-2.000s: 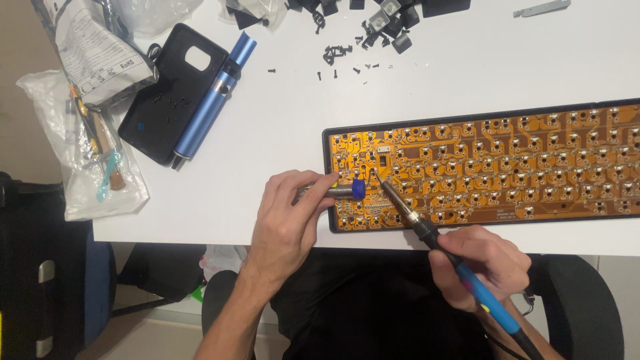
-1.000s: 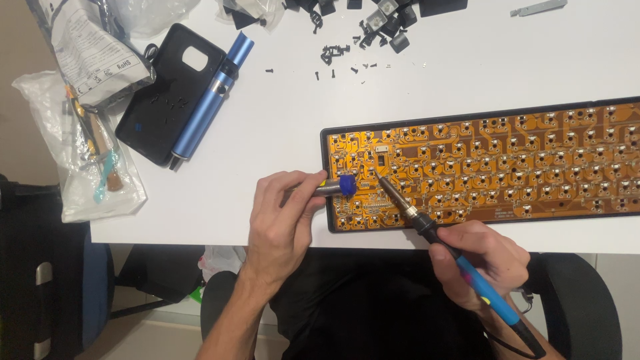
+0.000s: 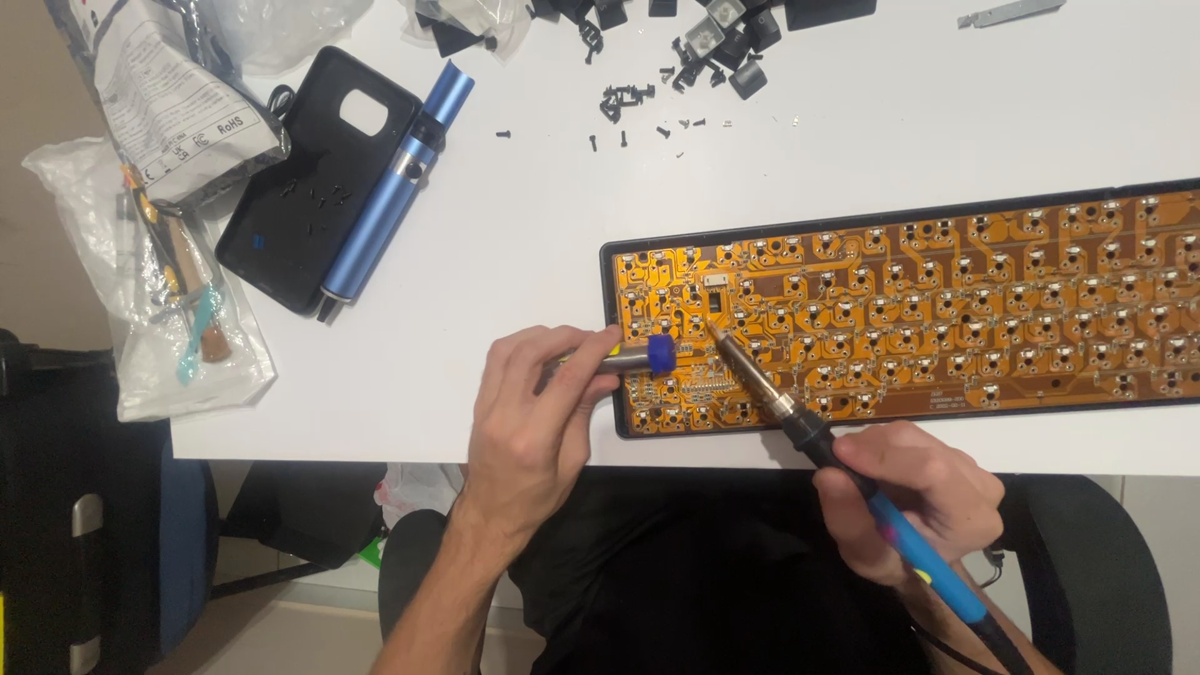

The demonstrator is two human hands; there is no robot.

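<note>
A keyboard circuit board [image 3: 881,319], amber with rows of soldered parts, lies in a black frame at the right. My left hand [image 3: 534,412] holds a grey tube with a blue end [image 3: 662,354], probably a solder tube or desoldering pump, over the board's left part. In my right hand [image 3: 909,497] is a blue and black soldering iron [image 3: 797,422]. Its tip points at the board just below a small white connector [image 3: 716,280] and a dark slot. Whether the tip touches the board cannot be told.
Small black screws [image 3: 624,139] and black keycaps [image 3: 748,79] lie beyond the board. A black phone case [image 3: 291,216] with screws in it, a blue pen-shaped device [image 3: 380,211] and plastic bags [image 3: 197,328] are at the left. A metal blade-like piece [image 3: 1017,13] lies at the back right.
The blue-ended tool has shifted slightly over the board's left part and now sits a little farther from the iron's tip than two seconds ago. Both hands keep their holds.
</note>
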